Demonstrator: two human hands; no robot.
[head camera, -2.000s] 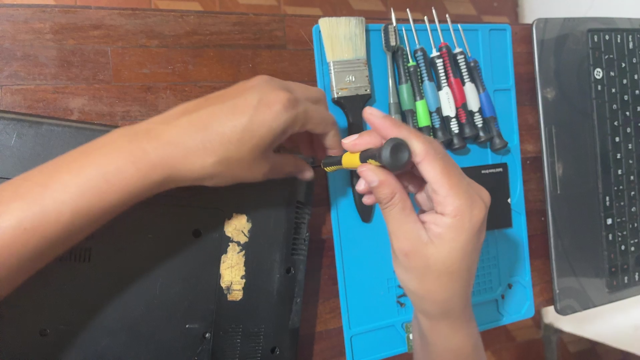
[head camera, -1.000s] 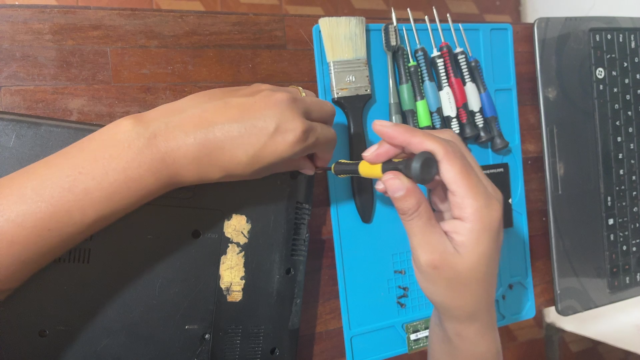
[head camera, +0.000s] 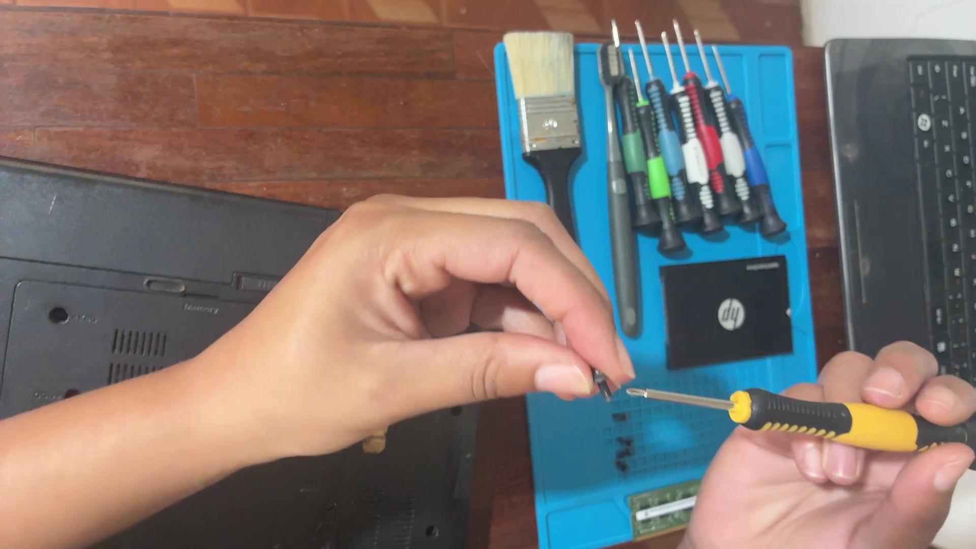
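Observation:
Between thumb and index fingertip, my left hand (head camera: 457, 305) pinches a small dark screw (head camera: 602, 384) above the blue work mat (head camera: 564, 457). My right hand (head camera: 854, 450) holds a yellow and black precision screwdriver (head camera: 877, 425), its bare tip pointing left, a short way from the screw. Beneath my left forearm lies a black laptop (head camera: 152, 244), underside up, with vents and screw holes. Several small dark screws (head camera: 624, 450) rest on the mat's grid, near a green memory module (head camera: 663, 512) partly hidden by my right hand.
On the mat lie a flat paintbrush (head camera: 550, 122), a grey toothbrush (head camera: 624, 244), several coloured precision screwdrivers (head camera: 695, 160) and a black HP solid-state drive (head camera: 728, 311). A second laptop (head camera: 877, 229) sits open at the right edge. Underneath is a wooden surface (head camera: 229, 99).
Both hands have moved from the laptop's edge out over the mat. The screwdriver tip, earlier at the left fingertips, now stands apart from them, and the small screw shows in the left pinch.

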